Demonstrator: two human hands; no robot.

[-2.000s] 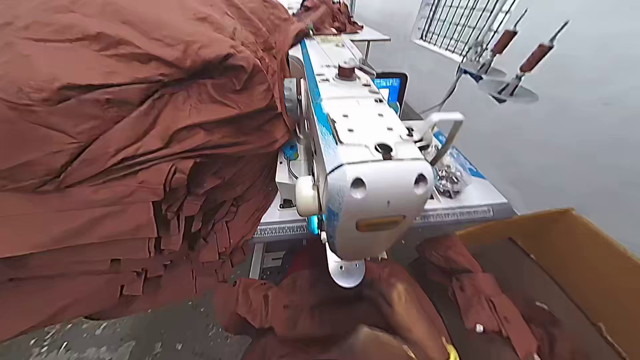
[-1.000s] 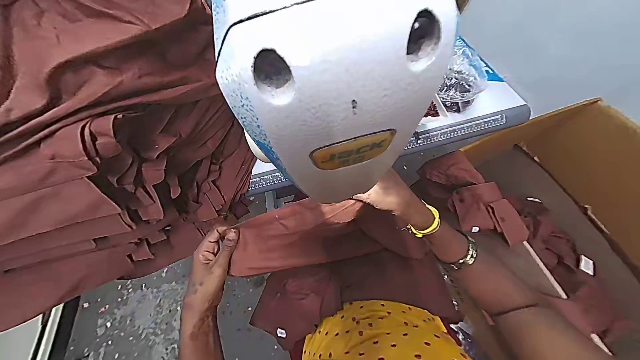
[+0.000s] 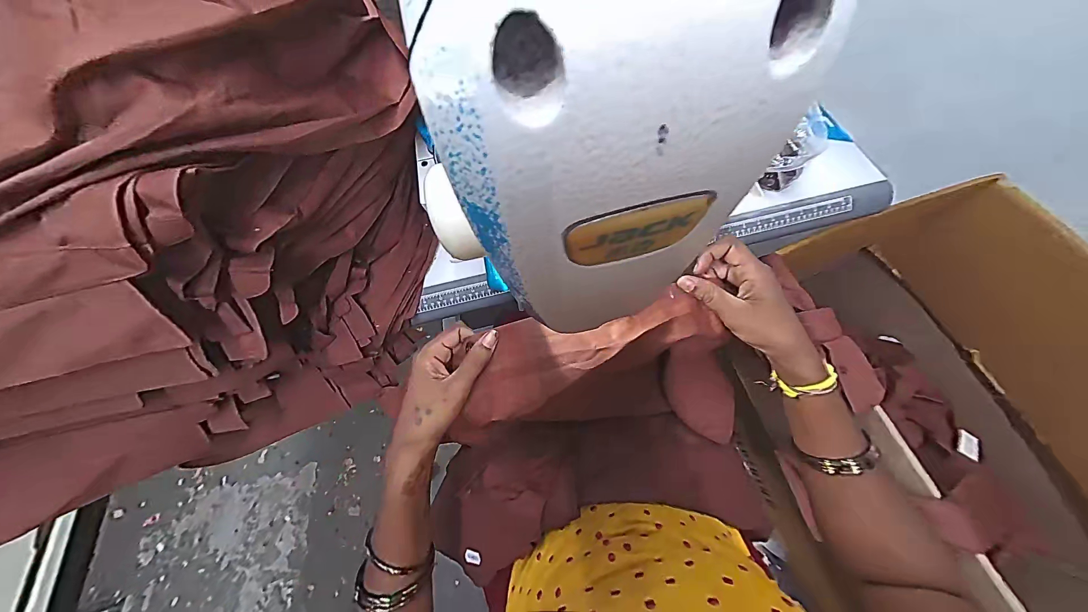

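Note:
A reddish-brown fabric piece [image 3: 586,365] is stretched between my two hands, just below the head of a white Jack sewing machine [image 3: 612,153]. My left hand [image 3: 446,374] pinches its left end between thumb and fingers. At the right, my right hand [image 3: 739,297] pinches the upper edge near the machine's lower right side. More brown cloth [image 3: 629,459] lies over my lap, on yellow dotted clothing [image 3: 646,561]. The needle area is hidden behind the machine head.
A large heap of brown cut fabric [image 3: 170,255] hangs at the left. An open cardboard box [image 3: 977,280] with brown pieces [image 3: 918,399] stands at the right. The machine table [image 3: 799,208] holds a clear plastic bag [image 3: 795,157]. Scraps litter the floor [image 3: 229,527].
The view has moved much closer to the machine head. My right hand, partly behind the machine head one second ago, now shows at its right. The fabric's upper edge is now pulled out between both hands.

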